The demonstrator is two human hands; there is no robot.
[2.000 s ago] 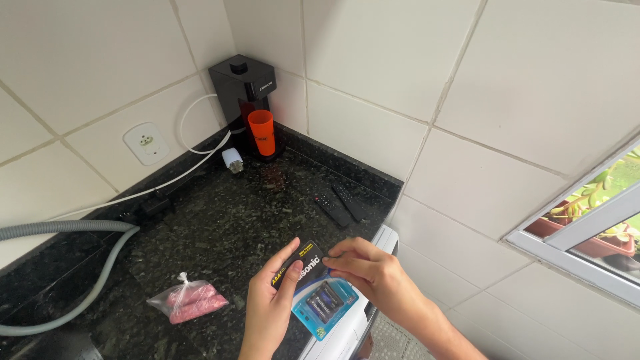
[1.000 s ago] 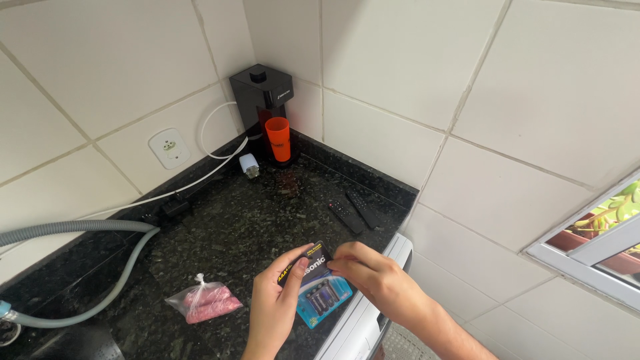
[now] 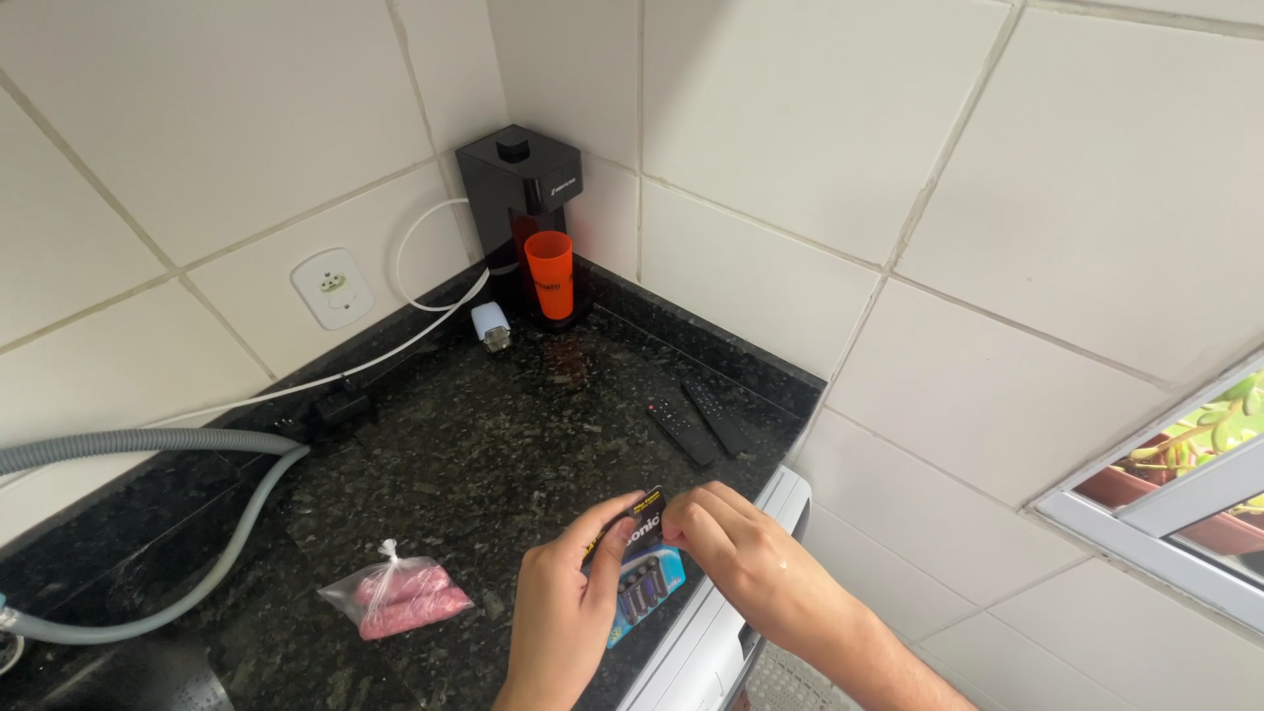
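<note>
My left hand (image 3: 573, 597) grips the left side of a blister pack of batteries (image 3: 644, 591), its thumb across the dark printed card. The pack has a blue lower part with several dark batteries under clear plastic. My right hand (image 3: 736, 548) pinches the card's upper right edge, fingers curled, the fingertips partly hidden. Both hands hold the pack above the front edge of the black granite counter (image 3: 464, 454). Beyond them, two black remote controls (image 3: 679, 431) lie side by side. A knotted clear bag of pink meat (image 3: 410, 597) rests to the left of my left hand.
In the corner stands a black water dispenser (image 3: 518, 178) with an orange cup (image 3: 550, 276) at its front. A white plug-like device (image 3: 491, 326) lies beside it. A grey corrugated hose (image 3: 148, 444) and a white cable run along the left. A white appliance (image 3: 691, 642) borders the counter's front.
The card's upper part is bent or tilted more, and my right hand has turned, its knuckles now more curled over the card's edge. Both hands keep hold of the pack.
</note>
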